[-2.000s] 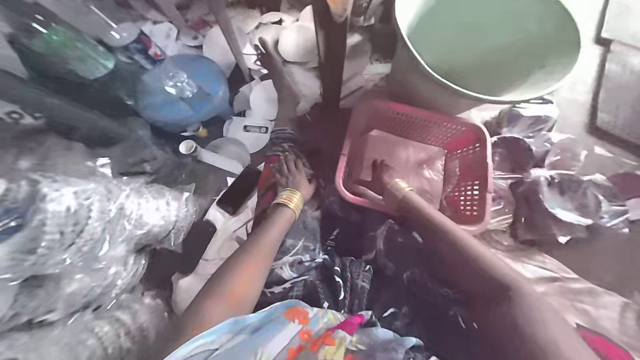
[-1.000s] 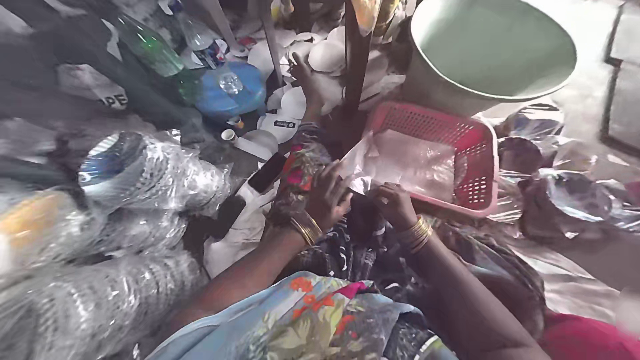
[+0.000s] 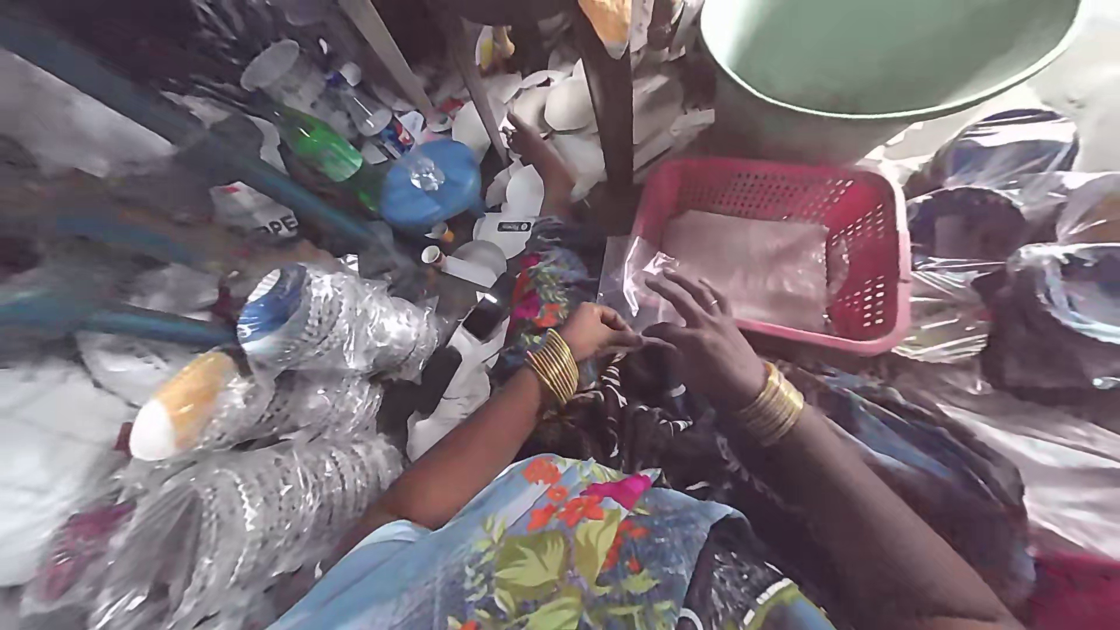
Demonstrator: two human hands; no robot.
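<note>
Over my lap, a clear plastic bag [image 3: 637, 284] is held by its near edge between my two hands. My left hand [image 3: 598, 332], with gold bangles at the wrist, pinches that edge between thumb and fingers. Close on its right, my right hand [image 3: 700, 337] has its thumb and a finger at the bag's edge, the other fingers spread over it. Just beyond my right hand is a pink perforated plastic basket [image 3: 770, 171] with a stack of clear plastic bags [image 3: 748, 262] lying flat in it.
Plastic-wrapped stacks of bowls or plates [image 3: 262, 499] lie at the left. A large green tub [image 3: 892, 52] stands behind the basket, and wrapped round items [image 3: 1067, 289] lie right of it. A blue round container [image 3: 429, 184] and a green bottle [image 3: 324, 144] are at the back left, near wooden legs [image 3: 608, 114].
Two seconds ago my right hand was in the basket on the bags and my left hand rested on my leg. Now both hands are together at a bag outside the basket.
</note>
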